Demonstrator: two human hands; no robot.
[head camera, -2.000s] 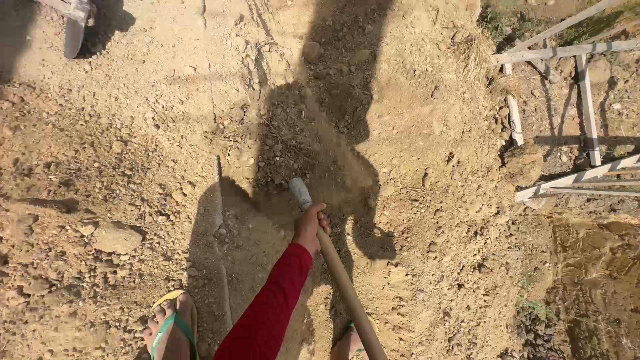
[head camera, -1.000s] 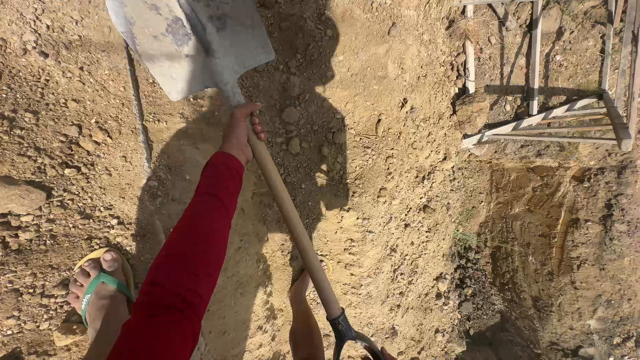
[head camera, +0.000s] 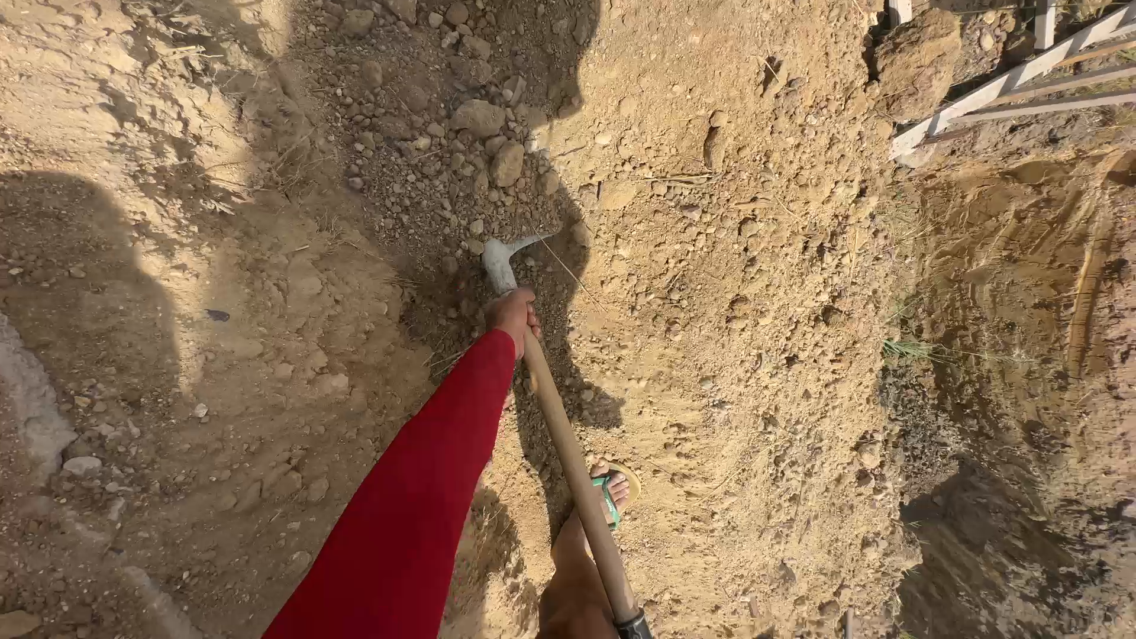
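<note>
My left hand (head camera: 512, 312), below a red sleeve, is closed around the wooden shaft of a shovel (head camera: 568, 435), just under its metal socket. The shovel's grey blade (head camera: 524, 244) shows only in part, low in the loose soil and gravel; the rest of it is hidden. Down the view the shaft runs to a black handle fitting (head camera: 633, 627) at the bottom edge. My right hand is out of view. Beside the shaft stands a foot in a flip-flop with a green strap (head camera: 612, 493).
Stones (head camera: 479, 117) and gravel lie just beyond the blade. A dug pit (head camera: 1012, 399) with steep earth walls runs down the right side. Wooden boards (head camera: 1003, 89) form a frame at the upper right. A pale ridge (head camera: 31, 399) lies at the far left.
The shovel blade, broad and raised at the upper left one second ago, is now down at the soil. My left hand still holds the shaft. The view has shifted.
</note>
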